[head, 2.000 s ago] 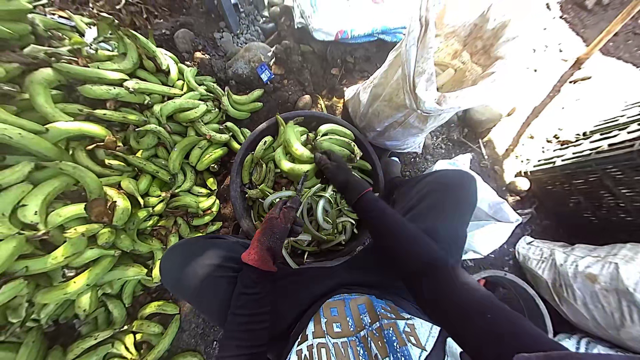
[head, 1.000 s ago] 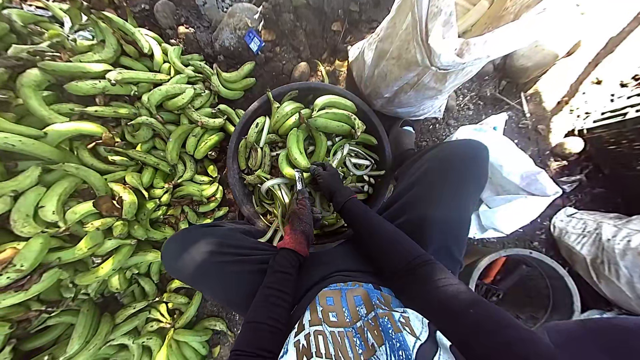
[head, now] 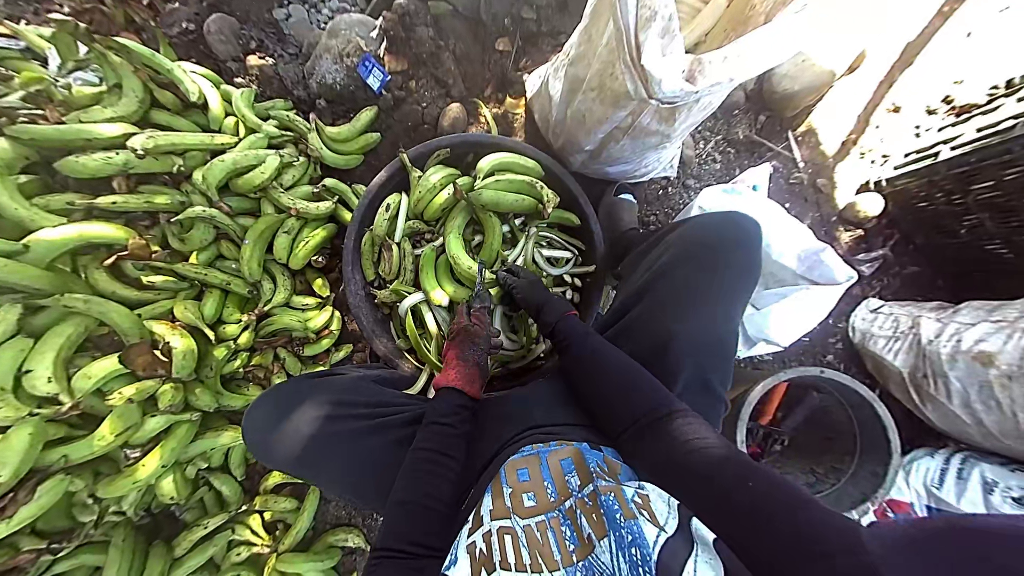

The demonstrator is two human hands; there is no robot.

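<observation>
A round dark tub (head: 359, 302) stands between my legs, holding green bananas or plantains (head: 512, 182) and a tangle of pale and green peel strips (head: 554, 254). My left hand (head: 468, 346), in a red and black glove, grips a small blade (head: 481, 276) that points up at the lower end of a curved green fruit (head: 459, 244). Close to the blade's right side is my right hand (head: 530, 294), in a black glove, its fingers bent at the end of that fruit; whether they grip it cannot be told.
A large heap of green fruit (head: 104, 304) spreads at the left. Beyond the tub stands a whitish sack (head: 608, 104). To the right are a white sheet (head: 792, 272), a bucket (head: 892, 436) with an orange-handled thing inside, another sack (head: 944, 360) and a dark crate (head: 960, 208).
Both hands, apart across the tub two seconds ago, have come together near its middle. The right hand has left the fruit at the tub's upper right.
</observation>
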